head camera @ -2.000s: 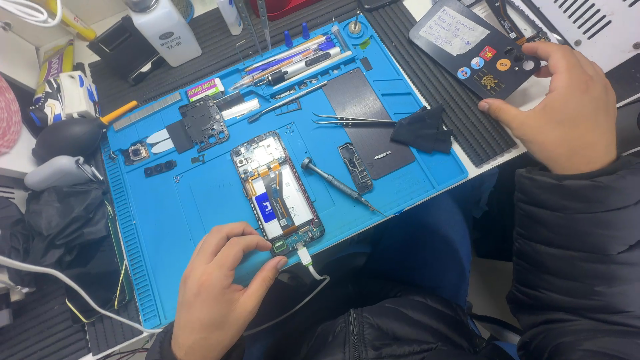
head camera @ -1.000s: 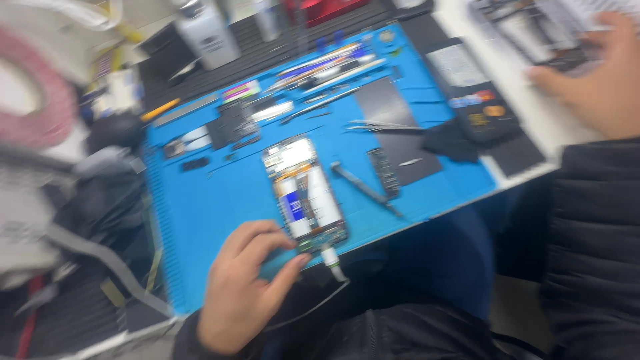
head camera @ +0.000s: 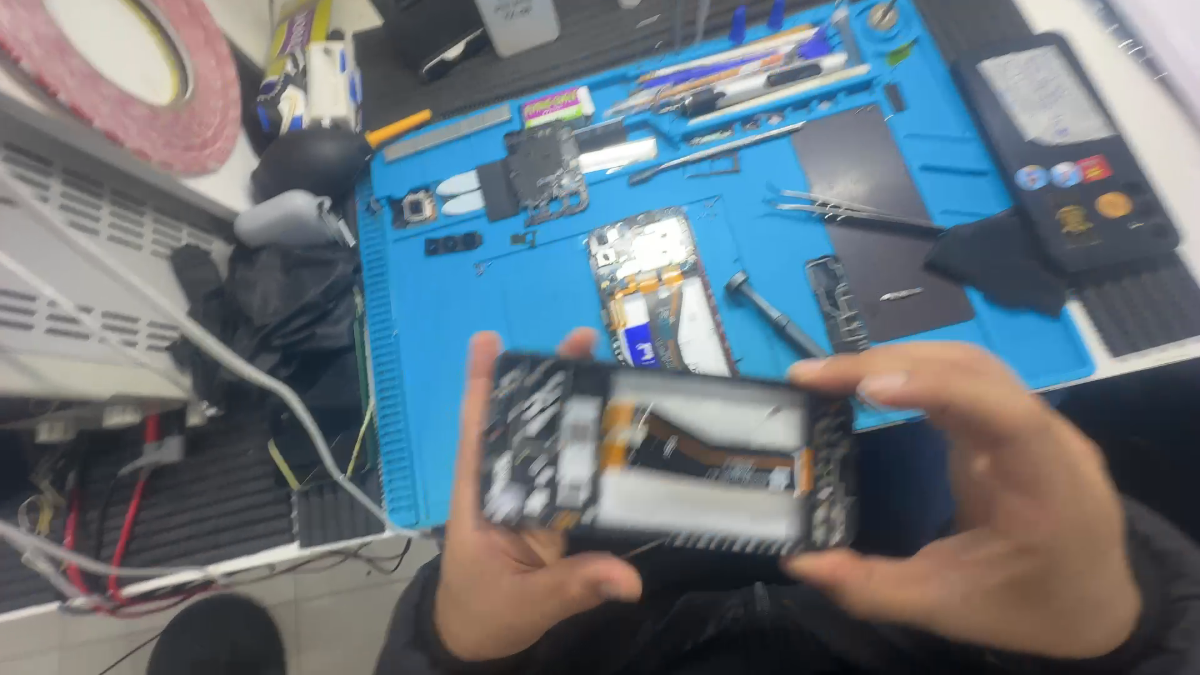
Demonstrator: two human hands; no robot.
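A second opened smartphone (head camera: pixel 703 459), its inner parts blurred, is held sideways between both hands in front of the mat. My left hand (head camera: pixel 525 562) grips its left end and my right hand (head camera: pixel 994 506) its right end. Behind it, another opened smartphone (head camera: pixel 656 281) lies on the blue repair mat (head camera: pixel 525 319), its lower end hidden. Right of that phone lie a screwdriver (head camera: pixel 773 314) and a black phone part (head camera: pixel 837 302). Tweezers (head camera: pixel 844 211) rest partly over a dark plate (head camera: pixel 891 272). A black phone back part (head camera: pixel 547 171) lies toward the mat's upper left.
Pens and slim tools (head camera: pixel 750 80) fill the mat's back tray. A dark tray with stickers (head camera: pixel 1073 164) and a black cloth (head camera: pixel 1003 258) are at right. At left are a rubber blower (head camera: pixel 309 169), a roll of tape (head camera: pixel 202 84) and a white cable (head camera: pixel 253 370).
My left hand has left the phone on the mat. My right hand has come in from the far right, and both hands now hold a second opened phone. The view has shifted left.
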